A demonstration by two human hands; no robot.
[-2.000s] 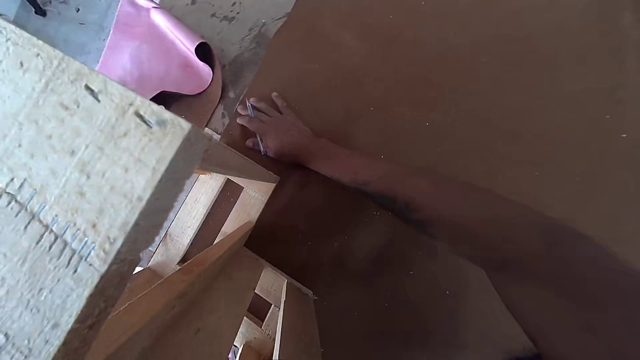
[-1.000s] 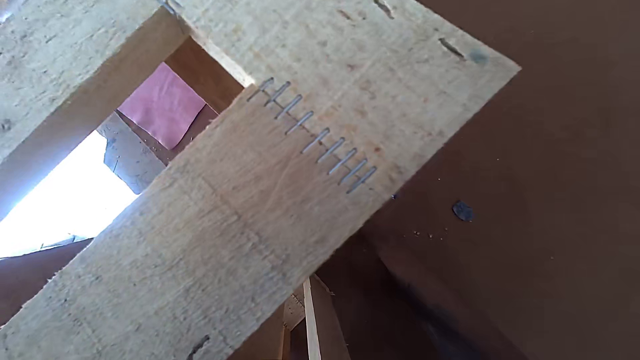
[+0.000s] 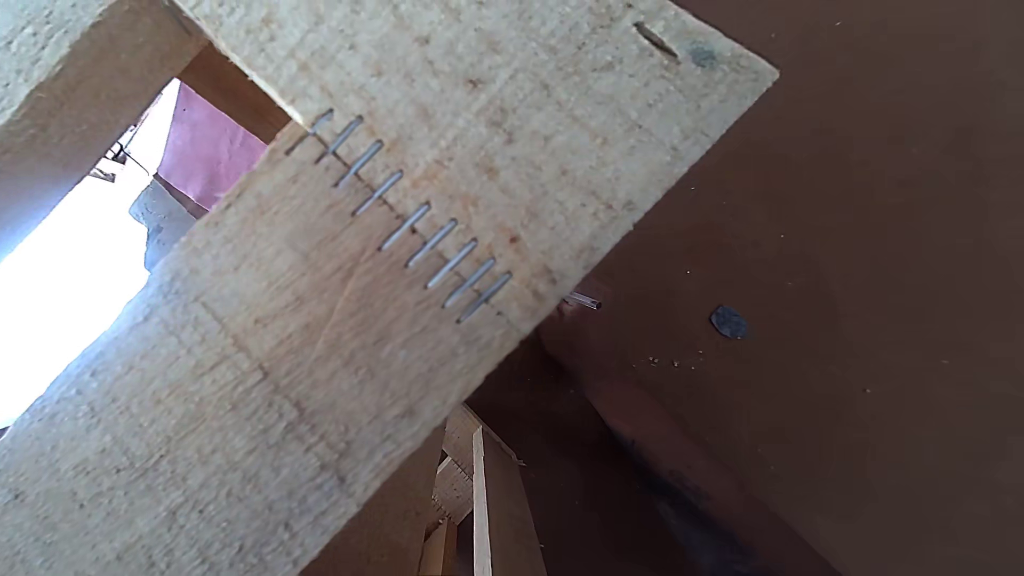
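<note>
A wooden frame fills the left and upper middle of the view, close to the camera. A row of metal staples crosses the joint between two of its boards. My right hand is mostly hidden behind the frame's lower right edge, at the brown sheet. The end of a clear pen-like stick sticks out beside the hand, and the grip on it is hidden. The forearm runs down to the lower right. My left hand is not in view.
Below the frame stands another wooden structure with upright boards. A small dark chip and crumbs lie on the brown sheet. Pink material shows through the frame's gap, beside a very bright area.
The stapled frame now covers much more of the view than two seconds ago, hiding most of my right hand, which showed on the brown surface then. The view has shifted greatly.
</note>
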